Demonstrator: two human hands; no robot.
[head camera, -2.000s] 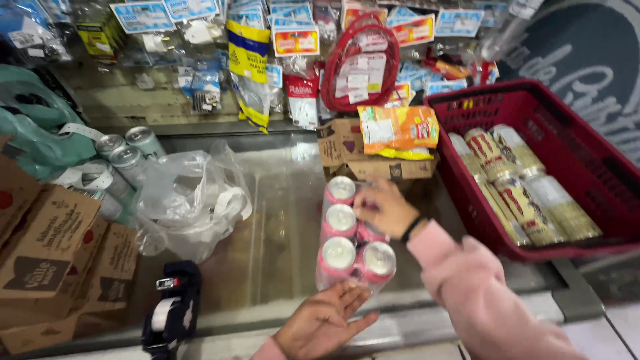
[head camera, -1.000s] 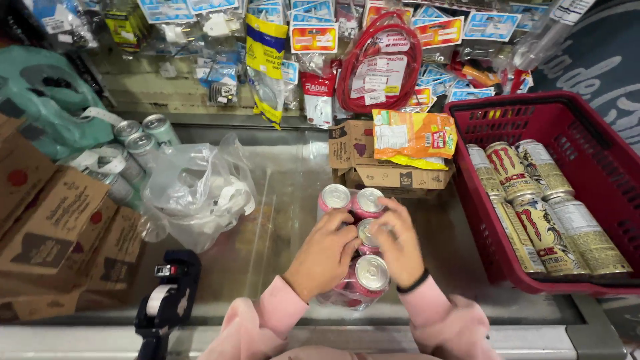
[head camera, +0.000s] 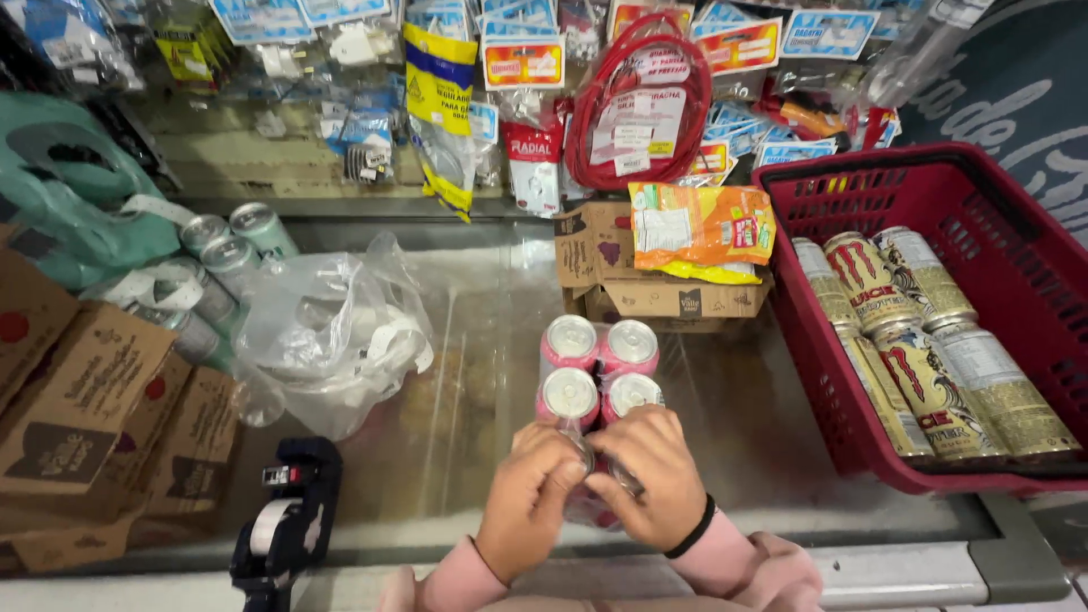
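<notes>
A pack of pink drink cans in clear plastic wrap stands upright on the glass counter, in front of me. My left hand grips the wrap at the pack's near left can, thumb and fingers pinched together. My right hand, with a black band at the wrist, holds the near right side, its fingers curled over the can there. The two hands are close together, and they partly hide the nearest cans. Beyond the pack, an orange snack packet lies on an open cardboard carton.
At right stands a red plastic basket with several gold cans. To the left are a crumpled clear plastic bag, silver-topped cans, cardboard cartons and a tape dispenser. Packaged goods, including a coiled red hose, hang behind.
Two seconds ago my left hand was open beside the pack; now it grips the near end. My right hand has come from the pack's far right side down to its near end.
</notes>
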